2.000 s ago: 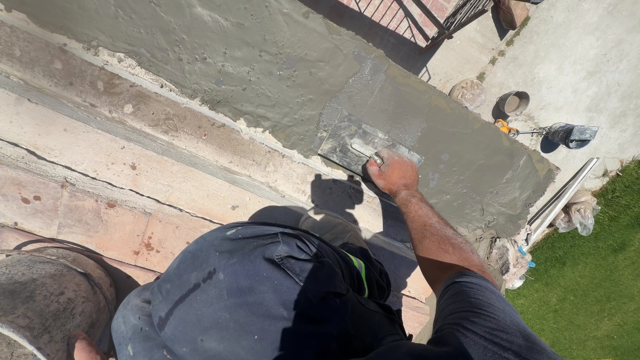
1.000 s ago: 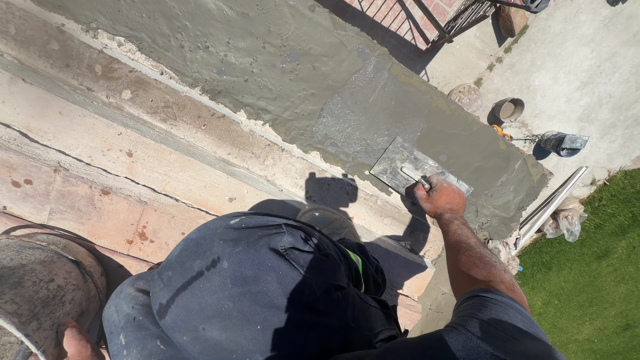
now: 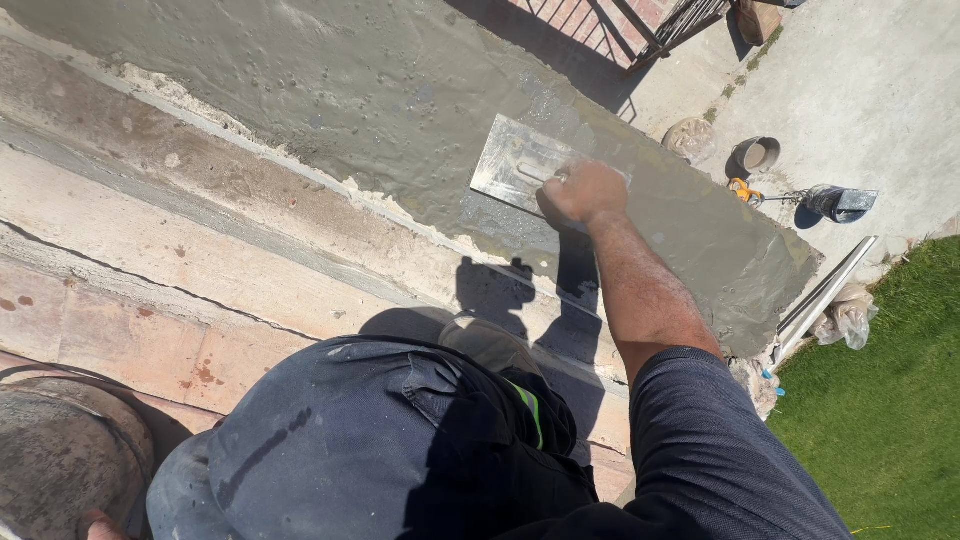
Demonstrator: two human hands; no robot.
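My right hand [image 3: 589, 193] grips the handle of a rectangular steel finishing trowel [image 3: 510, 159], whose blade lies over wet grey mortar [image 3: 360, 90]. The mortar covers the top of a long wall, smooth and shiny around the blade, with small pits farther up to the left. At the bottom left edge, only part of my left hand [image 3: 101, 526] shows, against a mortar-stained bucket [image 3: 60, 450]; its grip is not clear.
Stone steps [image 3: 187, 277] run beside the wall, with my shoe [image 3: 487, 341] on them. Beyond the wall are a metal railing [image 3: 660, 34], a small bucket [image 3: 757, 154], a mixer with an orange grip [image 3: 744, 191], a dark container [image 3: 844, 204], white strips [image 3: 825, 300] and grass [image 3: 877, 420].
My right hand first slid the trowel toward the wall's right end, then brought it back left and farther across the mortar. My left hand stays by the stained bucket.
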